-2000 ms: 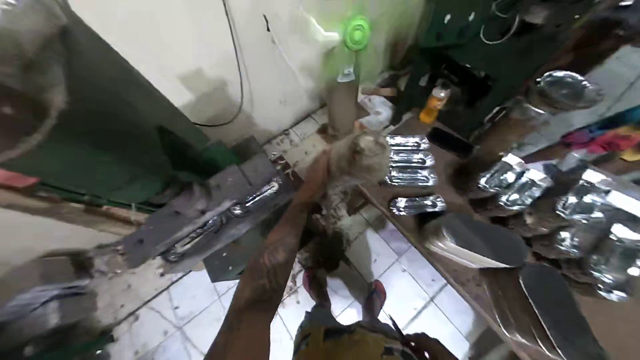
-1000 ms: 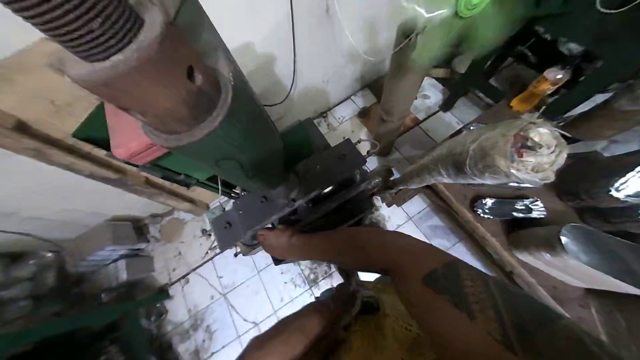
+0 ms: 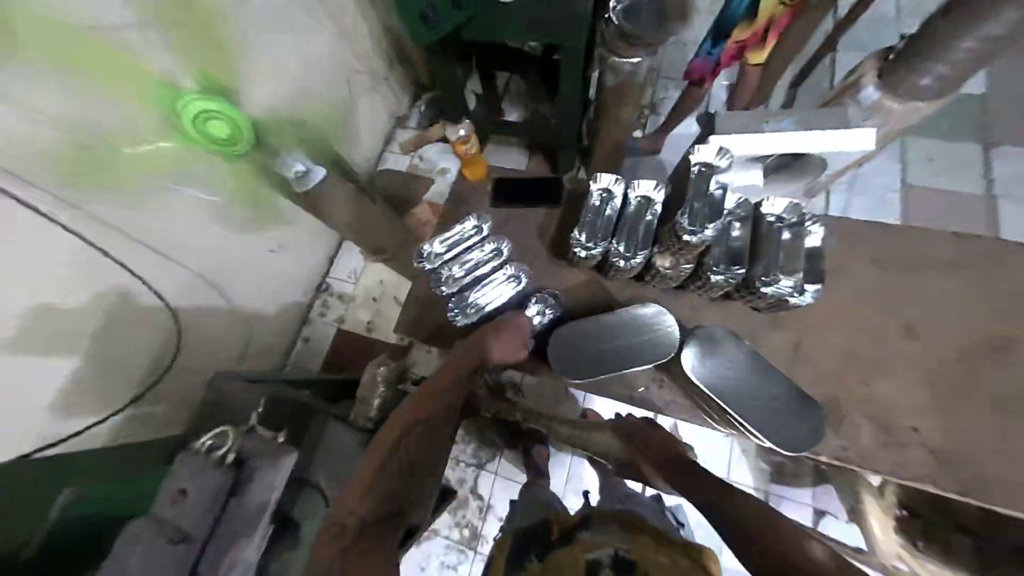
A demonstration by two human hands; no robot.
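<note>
My left hand point(image 3: 508, 339) is at the near end of a shiny oblong metal mould point(image 3: 545, 307) on the table; its fingers are blurred and partly hidden, so its grip does not show. Three rows of fluted oblong moulds point(image 3: 472, 268) lie just beyond it. Lower down, my right hand point(image 3: 650, 448) is closed around a pale wrapped bar point(image 3: 588, 438) above the tiled floor. Right of my left hand lie flat oblong metal blanks point(image 3: 614, 342), with a second stack of them point(image 3: 752, 390) beside.
More fluted moulds point(image 3: 708, 232) stand in stacks across the wooden table point(image 3: 904, 336). A dark phone-like slab point(image 3: 526, 192) and an orange bottle point(image 3: 468, 152) are at the far left end. Grey metal machine parts point(image 3: 216, 496) stand lower left. Another person's legs point(image 3: 680, 112) show beyond.
My left hand has moved from the dark metal press parts to the moulds on the table. The view has swung strongly right.
</note>
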